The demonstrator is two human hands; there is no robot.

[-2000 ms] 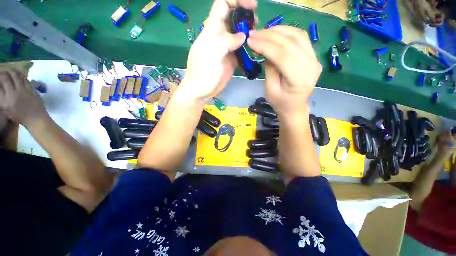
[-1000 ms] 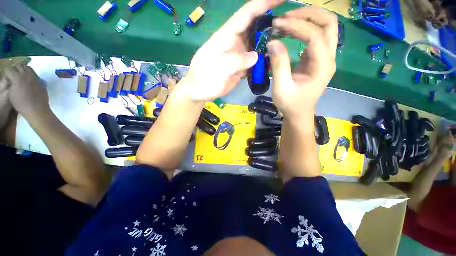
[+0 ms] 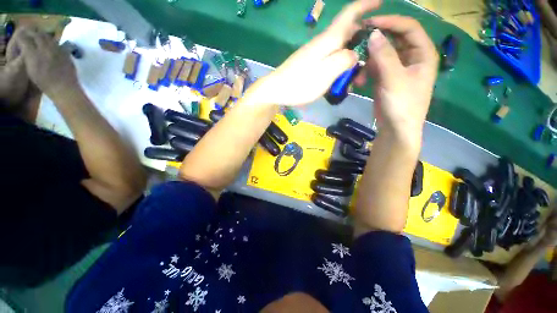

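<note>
My left hand (image 3: 314, 73) holds an open black housing shell (image 3: 334, 98) above the green mat. A blue battery (image 3: 343, 81) lies in the shell's hollow, and a small green circuit board (image 3: 361, 49) shows at its upper end. My right hand (image 3: 400, 70) has its thumb and fingers on the board end. The fingers hide part of the shell, and the wires cannot be made out clearly.
Black housings (image 3: 336, 183) lie on yellow sheets (image 3: 305, 160), with a larger heap (image 3: 504, 205) at right. Tan-and-blue battery assemblies (image 3: 183, 70) lie on the white sheet at left. A blue bin (image 3: 530, 58) is upper right, a cardboard box (image 3: 458, 299) lower right. Other people's arms (image 3: 91, 134) show at both sides.
The view has turned and shifted, so the bench appears tilted. Both hands and the shell now appear further right, with the shell tilted. The fingers remain at the board end.
</note>
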